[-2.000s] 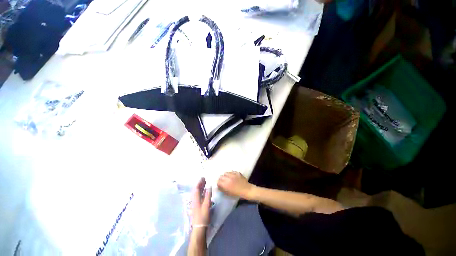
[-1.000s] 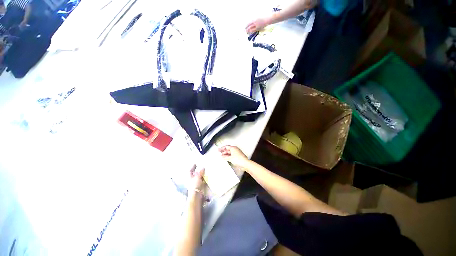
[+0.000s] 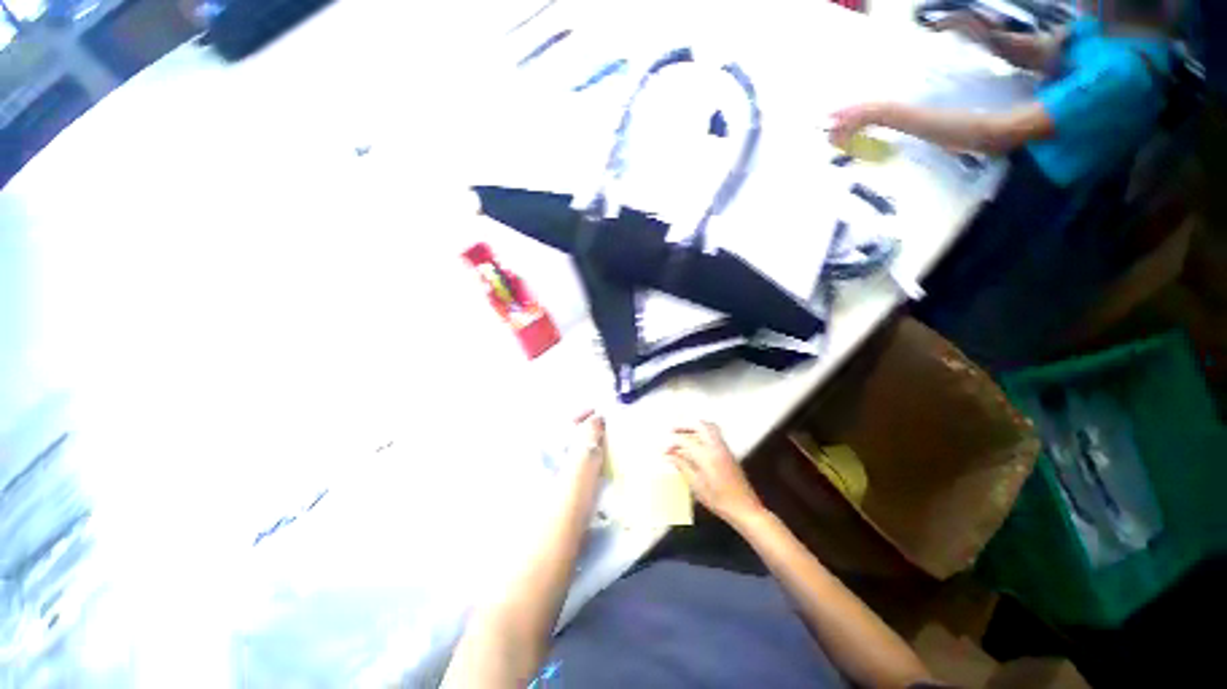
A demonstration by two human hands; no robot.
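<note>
A pale yellow sheet [image 3: 655, 493] lies at the table's near edge, between my hands. My left hand [image 3: 589, 438] pinches its left side. My right hand [image 3: 702, 464] is at its upper right corner; blur hides whether its fingers grip it. A black and white tote handbag [image 3: 633, 263] lies flat beyond my hands, its two looped handles pointing away. A red tape dispenser [image 3: 511, 302] lies left of the bag. A printed polybag [image 3: 289, 518] lies at the near left, its edges washed out by glare.
More wrapped handles [image 3: 861, 242] lie right of the bag. Another person [image 3: 1097, 101] in a blue top reaches over the table's far right side, a hand near a yellow item. An open brown carton [image 3: 949, 451] and a green crate [image 3: 1117, 471] with packed bags stand beside the table.
The view has turned, so the bag and dispenser appear further right. Since two seconds ago, the pale yellow sheet has come between my hands. The other person's arm has come in over the table.
</note>
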